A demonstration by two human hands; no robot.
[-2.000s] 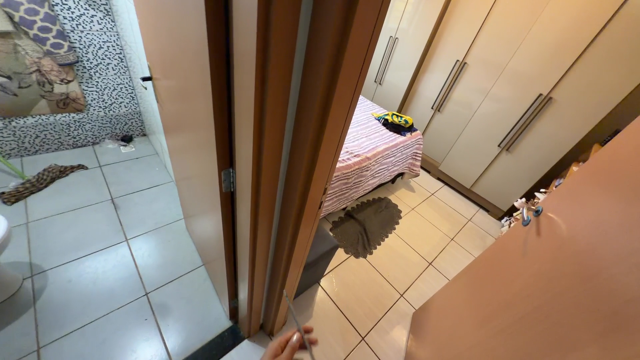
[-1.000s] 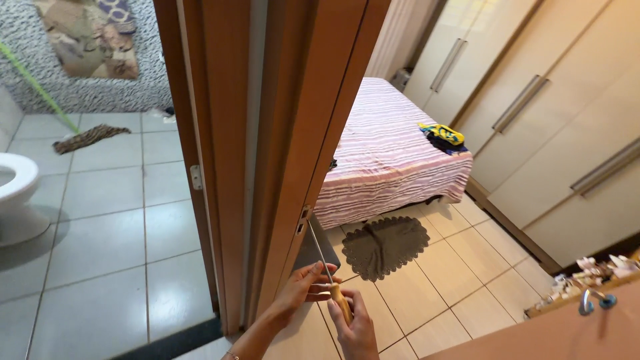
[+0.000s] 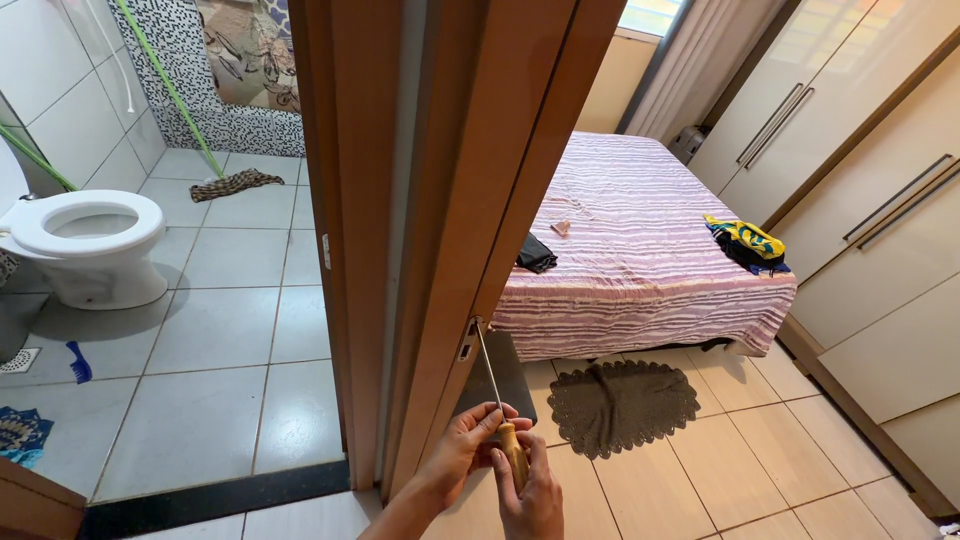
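My right hand (image 3: 531,480) is closed around the yellowish handle of a screwdriver (image 3: 513,450) at the bottom centre. With thumb and fingers my left hand (image 3: 466,450) pinches the long metal shaft just above the handle. The shaft slants up and its tip touches the upper end of the metal strike plate (image 3: 468,341) set in the brown wooden door frame (image 3: 450,247). Whether the tip sits in a screw head is too small to tell.
Behind the frame stand a bed (image 3: 637,300) with a striped cover and pale wardrobes (image 3: 862,187). A dark scalloped rug (image 3: 622,405) lies on the tiles. Left are a white toilet (image 3: 97,247), a blue comb (image 3: 78,363), a cloth (image 3: 236,184) and a black threshold (image 3: 225,487).
Both hands have come into fuller view, with the screwdriver up at the strike plate; two seconds ago only one hand showed at the bottom edge. The view has turned.
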